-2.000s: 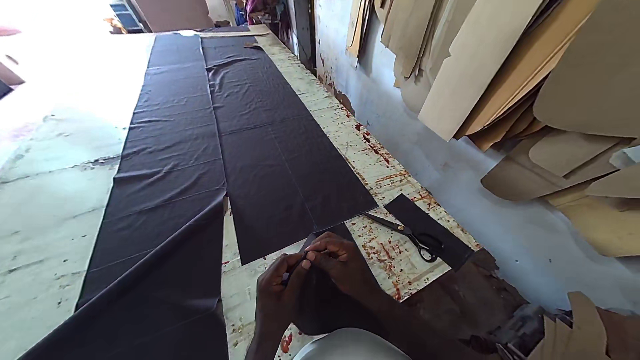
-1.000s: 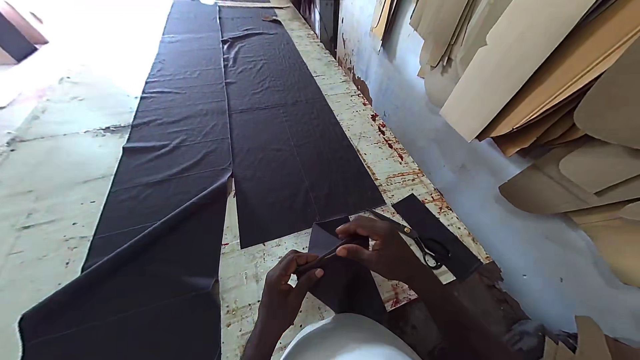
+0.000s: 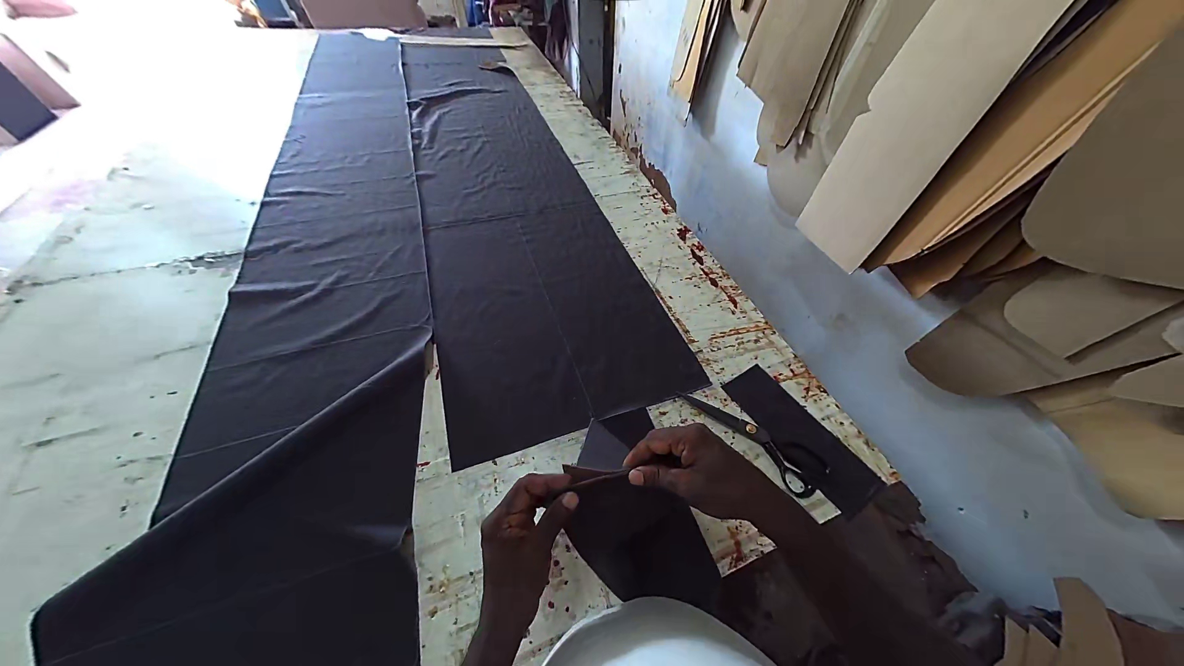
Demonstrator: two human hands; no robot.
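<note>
A small piece of dark fabric (image 3: 638,536) is pinched by its folded upper edge between my two hands. My left hand (image 3: 523,536) grips the edge between thumb and fingers on the left. On the right, my right hand (image 3: 694,470) pinches the same edge. Black-handled scissors (image 3: 763,439) lie to the right of my right hand, blades pointing up and left. Their handles overlap a dark fabric strip (image 3: 805,444). Beyond my hands, a long dark cloth panel (image 3: 518,277) lies flat, beside a wider dark cloth (image 3: 324,277) whose near part is folded over.
The worn, paint-stained table (image 3: 740,333) runs away from me, its right edge along a blue-white wall (image 3: 832,314). Brown paper patterns (image 3: 962,139) hang on that wall. More cut brown pieces (image 3: 1078,629) are at the lower right. A rounded white object (image 3: 657,638) shows at the bottom.
My hands were close together two seconds ago and are now farther apart along the fabric edge. The scissors remain beside the strip. The view has shifted somewhat.
</note>
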